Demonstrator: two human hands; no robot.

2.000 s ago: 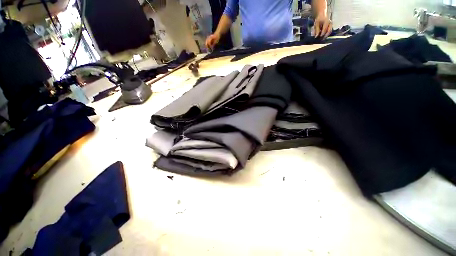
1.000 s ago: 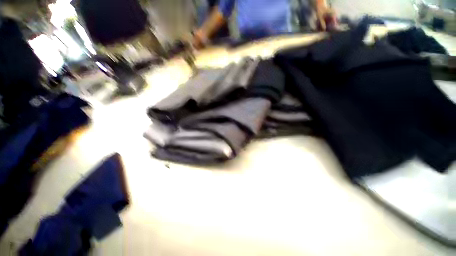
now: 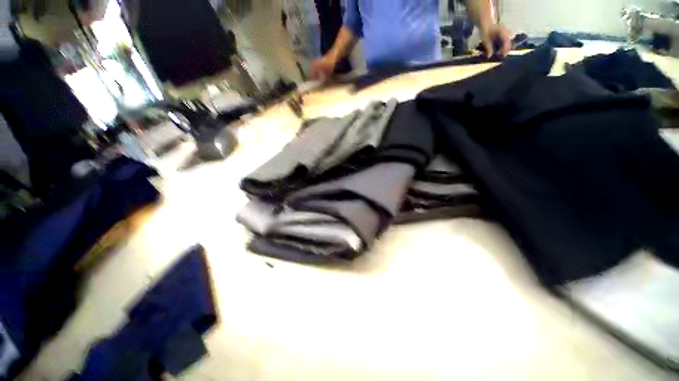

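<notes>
Neither of my hands is in view. A folded bundle of grey cut pieces [image 3: 365, 186] with black layers lies on the cream table [image 3: 417, 305] in front of me. Large black cloth panels [image 3: 566, 164] drape over the table to its right. Navy cut pieces [image 3: 175, 312] lie at the lower left. A larger navy garment heap [image 3: 67, 231] lies at the left edge. The picture is somewhat blurred.
A steam iron [image 3: 214, 141] stands at the back left. A person in blue [image 3: 400, 33] stands across the table with both hands at a dark cloth strip [image 3: 409, 71]. A white board [image 3: 625, 301] shows under the black cloth. A sewing machine [image 3: 644, 24] is far right.
The view has shifted slightly, so the table things sit a little further right in the picture. The far person's hands have moved along the dark strip. The cloth lies much as before.
</notes>
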